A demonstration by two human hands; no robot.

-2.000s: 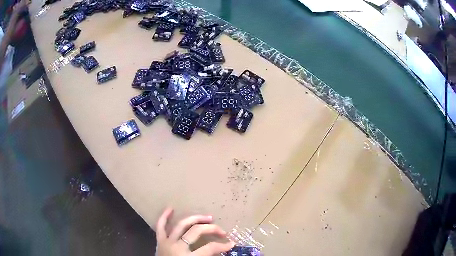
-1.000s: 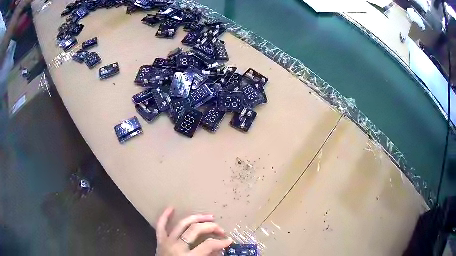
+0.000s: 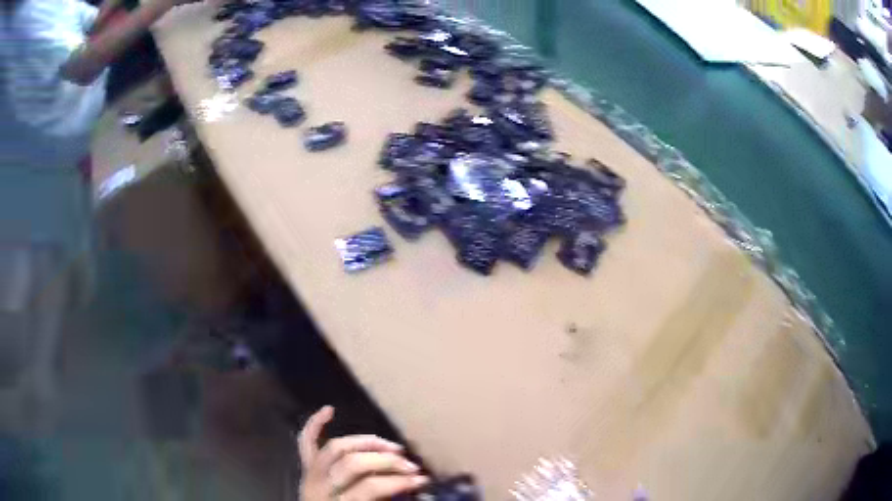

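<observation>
My left hand (image 3: 354, 472) is bare, at the bottom edge and partly cut off, with its fingers bent to the right. Its fingertips are on a dark display board (image 3: 455, 488), which is also cut by the bottom edge. My right hand is not in view. A large pile of dark display boards (image 3: 499, 210) lies on the tan bench ahead. A single board (image 3: 363, 250) with a bright glare lies left of the pile. The frame is blurred.
More boards (image 3: 440, 44) stretch along the bench's far end. Bright silvery scraps (image 3: 550, 481) lie right of my hand. A green conveyor belt (image 3: 685, 127) runs on the right. Another person's arm (image 3: 112, 34) shows top left. A dark shape (image 3: 873, 479) sits bottom right.
The view has swung left, so the bench and pile appear further right. My left hand stays low in the picture with the board, now further left of the scraps. Another person's arm shows clearly.
</observation>
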